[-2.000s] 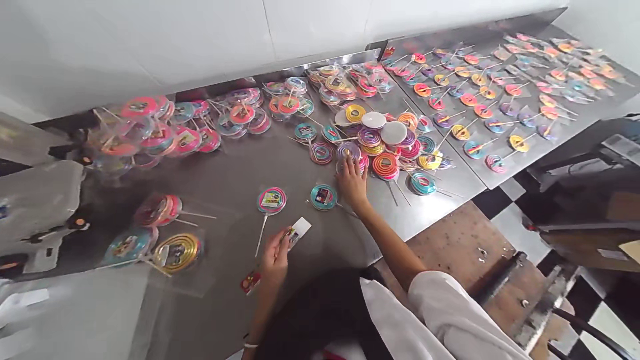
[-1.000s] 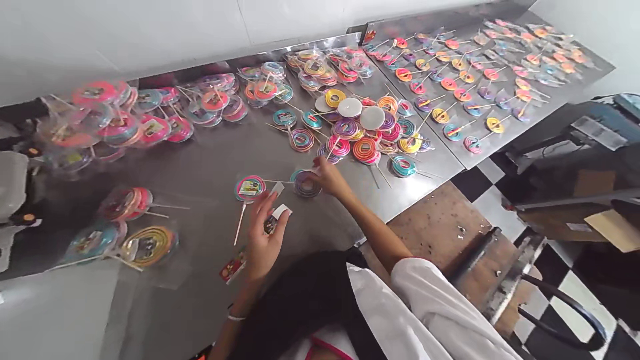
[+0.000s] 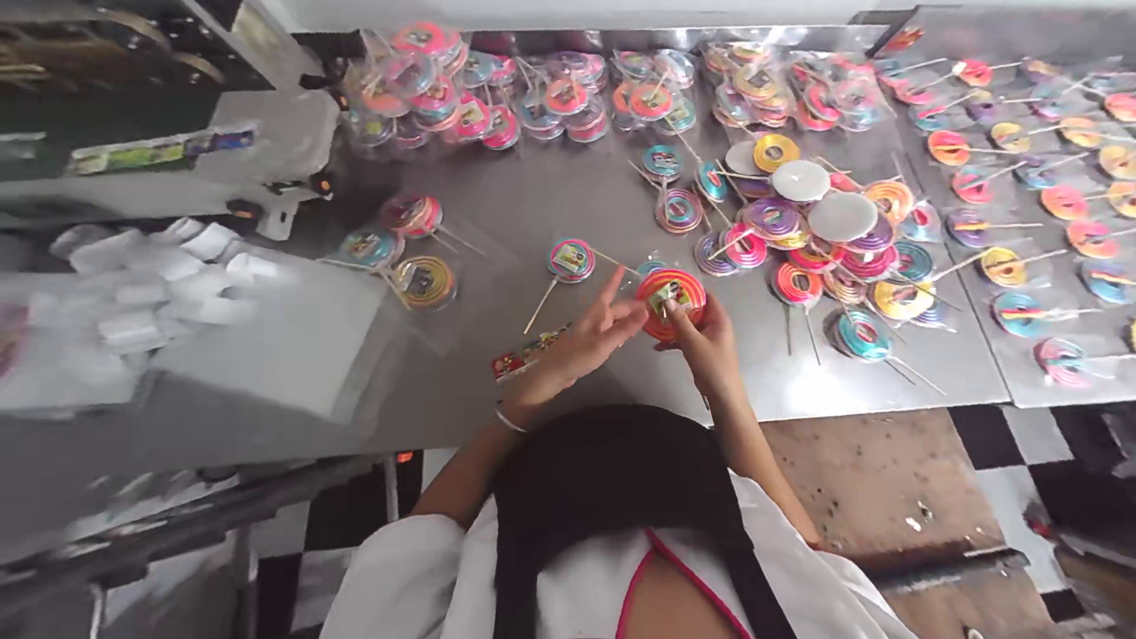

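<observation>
My right hand (image 3: 703, 342) holds a red-orange spiral lollipop (image 3: 658, 325), its thumb on the label at the candy's middle. Close to the candy's left edge is my left hand (image 3: 590, 342), fingers apart; whether it touches the candy is unclear. A labelled pink and blue lollipop (image 3: 571, 260) lies on the metal table just beyond my left hand, its stick toward me. Partly hidden behind the held candy is a blue lollipop (image 3: 650, 266). A strip of printed labels (image 3: 513, 362) lies by my left wrist.
Wrapped lollipops (image 3: 772, 217) are heaped at right, with white discs (image 3: 843, 216) on top. Bagged lollipops (image 3: 435, 93) line the table's back. Several lollipops (image 3: 424, 282) lie at left, near crumpled white pieces (image 3: 142, 288). Rows of lollipops (image 3: 1003, 266) cover the right table.
A red-orange lollipop is now in my right hand, which was over a different lollipop one second ago. The small white piece seen at my left hand earlier no longer shows. The view has shifted left.
</observation>
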